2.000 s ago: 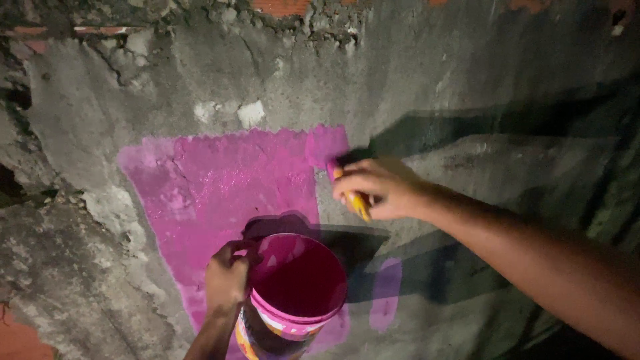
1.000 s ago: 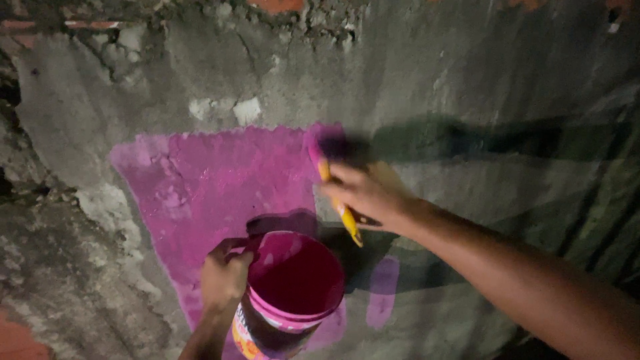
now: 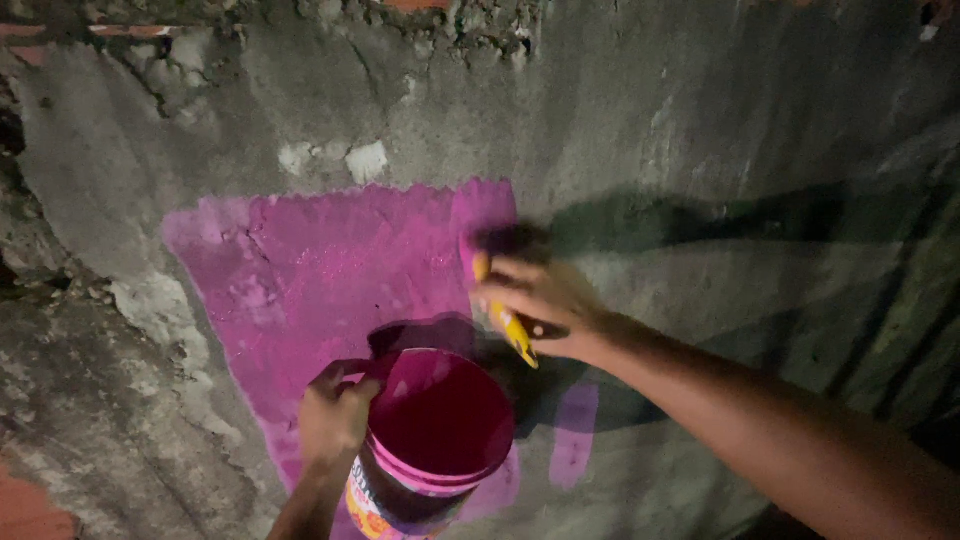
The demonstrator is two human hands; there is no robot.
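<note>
My right hand is closed around the yellow handle of a paintbrush; the bristle end is blurred against the wall, at the right edge of a pink painted patch. The handle's free end points down and to the right. With its fingers over the rim, my left hand grips a plastic paint bucket at its left side. Pink paint coats the bucket's inside, and its mouth is tilted toward me. A printed label wraps the outside.
Rough grey plastered wall surrounds the paint, with crumbled plaster and exposed brick along the left and top edges. A separate pale purple stroke lies right of the bucket. Shadows of the arm and bucket fall across the wall.
The brush in my right hand has moved down from the patch's top right corner, where fresh pink now shows along that edge. My left hand still holds the bucket in much the same place.
</note>
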